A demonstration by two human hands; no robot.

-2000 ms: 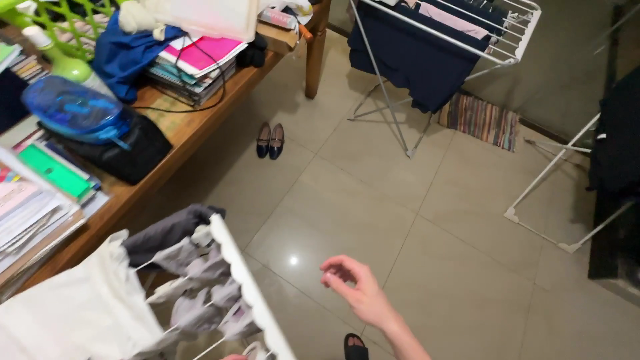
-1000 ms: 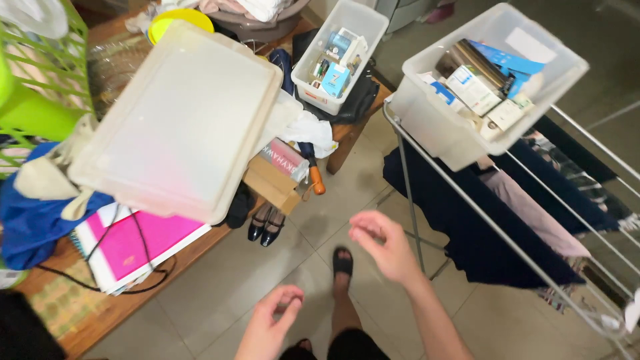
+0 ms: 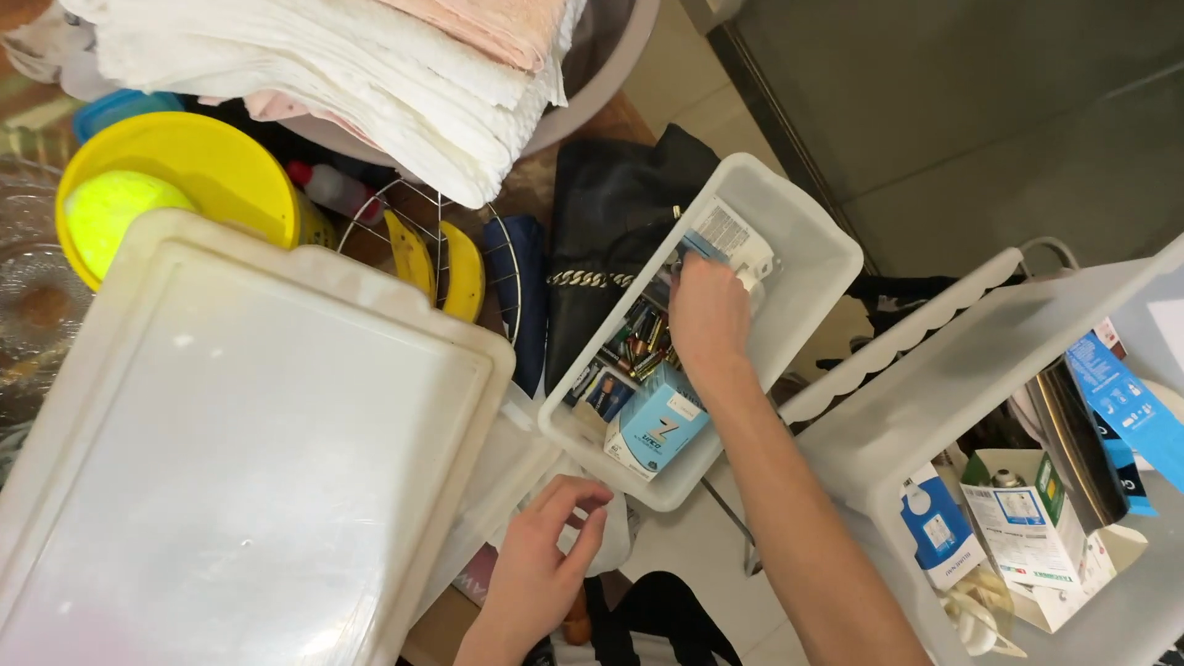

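My right hand (image 3: 710, 319) reaches into a narrow translucent plastic bin (image 3: 814, 236), its fingertips at a small blue-grey item (image 3: 705, 248); whether they grip it is hard to tell. Loose batteries (image 3: 645, 340) lie beside that hand, and a light-blue box (image 3: 659, 421) fills the bin's near end. A white piece with printing (image 3: 731, 231) rests at the far side of the fingers. Below the bin's near corner is my left hand (image 3: 546, 546), fingers curled and apart, holding nothing. A large translucent lid (image 3: 250, 435) lies to its left.
At right stands a larger translucent bin (image 3: 980, 370) with cartons (image 3: 1022, 518), beside a white drying rack. Behind the lid are a yellow tub (image 3: 268, 176) with a ball, bananas (image 3: 461, 273) in a wire basket, and folded white towels (image 3: 370, 92) over a basin. A black bag (image 3: 592, 231) adjoins the narrow bin.
The view has moved closer to the bins. My right hand, above the floor a second ago, is now inside the narrow bin. My left hand has come up beside that bin's near end.
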